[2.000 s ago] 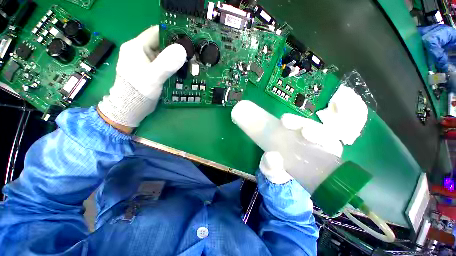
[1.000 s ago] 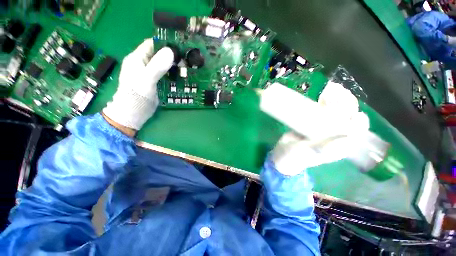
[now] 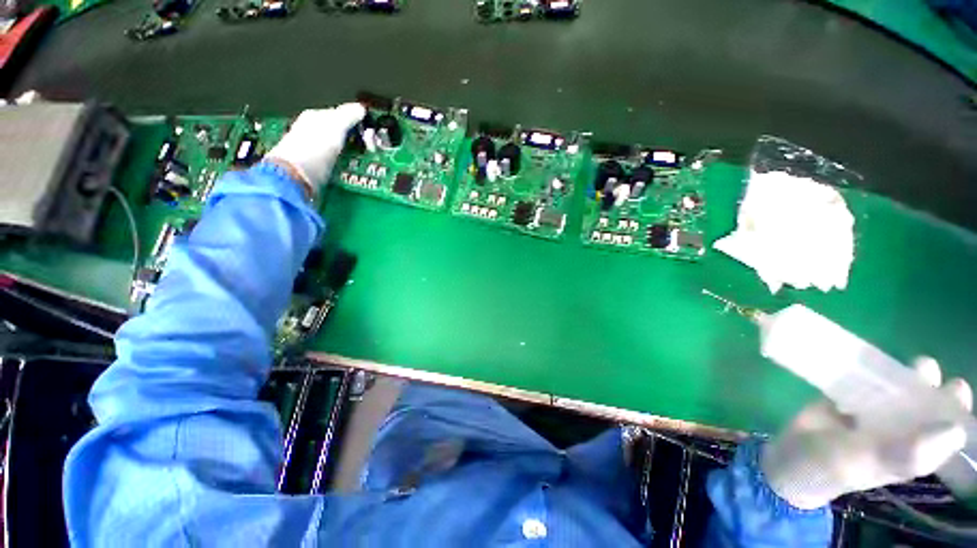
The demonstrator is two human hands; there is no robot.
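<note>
My left hand [image 3: 318, 146], in a white knit glove, is at the upper left corner of a green circuit board [image 3: 402, 161], its fingertips closed on that edge beside the round black parts. The board lies in a row beside two similar boards [image 3: 514, 182] [image 3: 648, 203]. My right hand [image 3: 868, 450], also gloved, holds a thick translucent white dispensing syringe [image 3: 830, 353] at the lower right. Its narrow tip points up and left over the green mat [image 3: 514, 310], away from the boards. The wide end of the syringe is cut off by the picture's edge.
A crumpled white cloth [image 3: 798, 230] lies on clear plastic film [image 3: 803, 157] at the right. A grey-beige box [image 3: 54, 166] with a cable stands at the left. More boards lie left, partly behind my left arm. Several boards sit on the dark strip [image 3: 600, 86] beyond. Rack bars show below the bench edge.
The view has shifted left and back. My left hand and a board have moved away from me, into the row. The syringe has moved right and down, away from the boards.
</note>
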